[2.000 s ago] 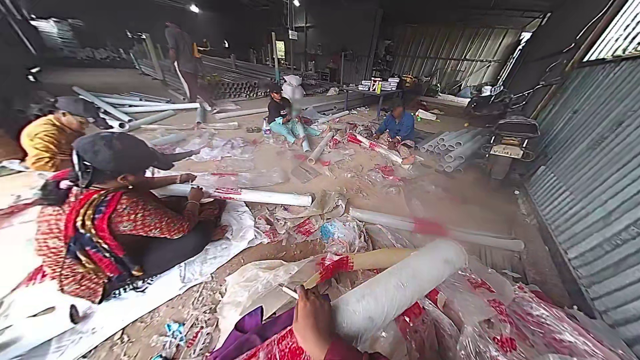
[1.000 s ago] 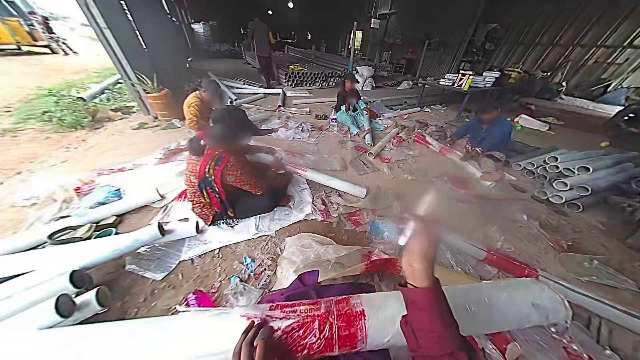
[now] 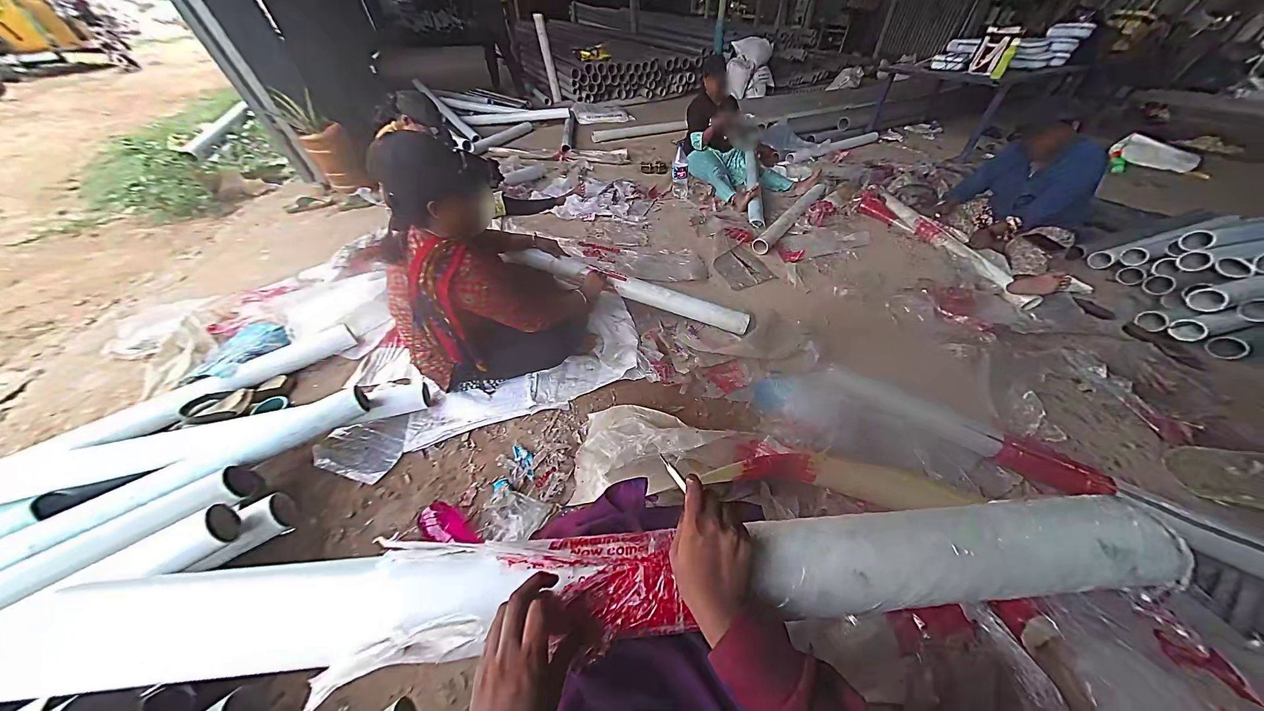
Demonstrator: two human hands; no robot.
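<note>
A thick white plastic pipe (image 3: 918, 553) lies across the lap, partly wrapped in clear film with a red printed band (image 3: 632, 592). My right hand (image 3: 713, 553) rests on the pipe at the right edge of the red band and holds a thin, pointed, pale tool (image 3: 673, 472), its tip up; its exact kind cannot be told. At the lower left of the band, my left hand (image 3: 533, 632) touches the film with fingers bent; whether it pinches the film is unclear. Loose film (image 3: 395, 652) hangs from the pipe on the left. Purple cloth (image 3: 642, 671) shows below it.
More white pipes (image 3: 148, 494) lie at the left. A person (image 3: 474, 296) sits beyond them holding a pipe; other people sit farther back with pipes. Stacked pipes (image 3: 1200, 286) are at the right. Plastic scraps (image 3: 642, 444) litter the dirt ground. A table (image 3: 928, 74) stands behind.
The right hand, raised above the pipe one second ago, is down on it, with the pointed tool. The left hand shows more. The view has swung left since two seconds ago.
</note>
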